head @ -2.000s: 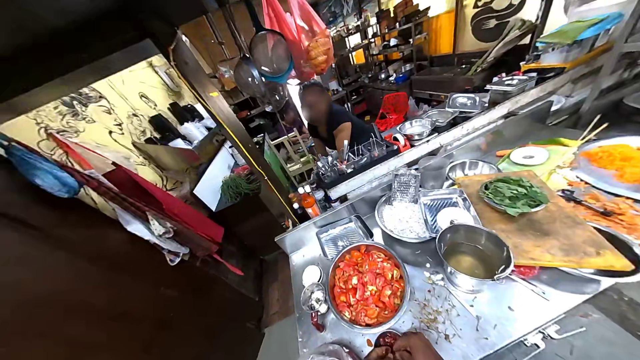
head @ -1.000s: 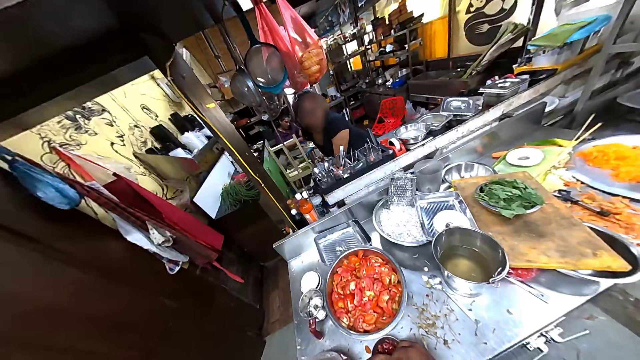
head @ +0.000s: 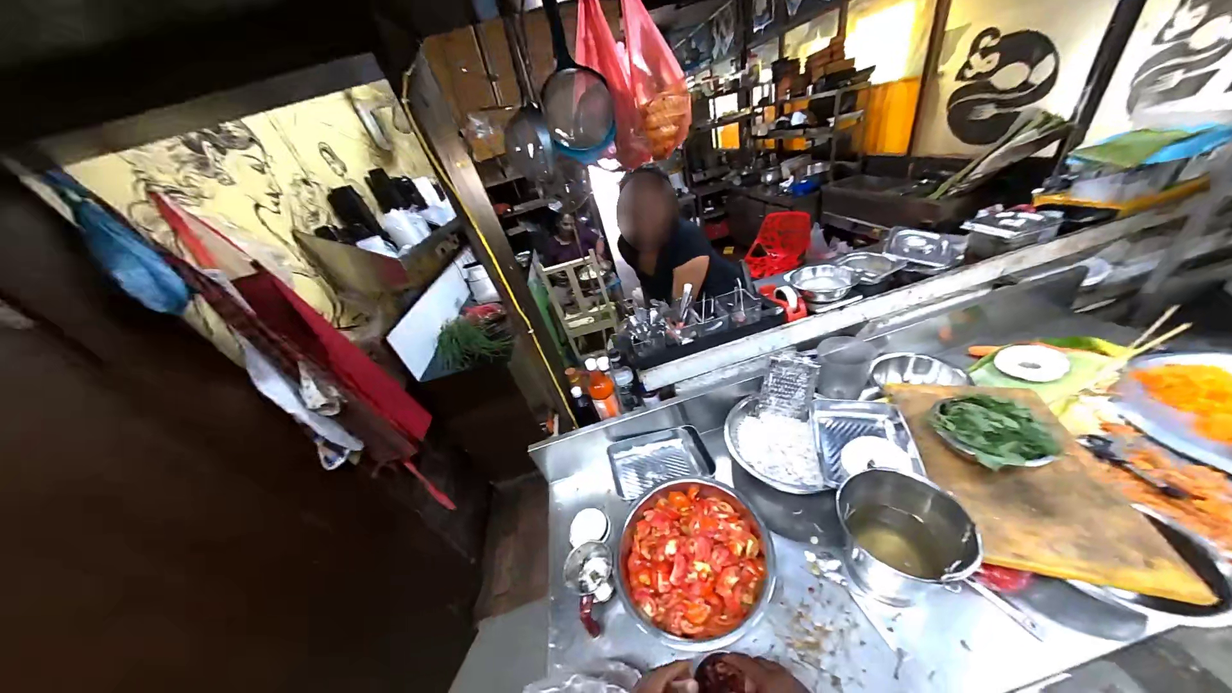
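At the bottom edge of the head view, my left hand (head: 666, 677) and my right hand (head: 762, 674) are on either side of a small bowl of dark red contents (head: 717, 676), their fingers at its rim. Most of both hands is cut off by the frame. Just beyond them stands a large steel bowl of chopped tomatoes (head: 695, 563). A clear plastic bag (head: 587, 678) lies by my left hand. Plant scraps (head: 807, 630) are scattered on the steel counter to the right of my right hand.
A steel saucepan of liquid (head: 905, 534) stands right of the tomatoes. Behind are a bowl of white gratings (head: 778, 452) with a metal grater (head: 789, 383) and an empty metal tray (head: 661, 462). A wooden cutting board (head: 1049, 510) holds a bowl of leaves (head: 996, 428). A person (head: 669, 241) is beyond the counter.
Both hands show less at the bottom edge than two seconds ago, when they were together over the small bowl; now they are apart at its sides. The person beyond the counter has shifted posture.
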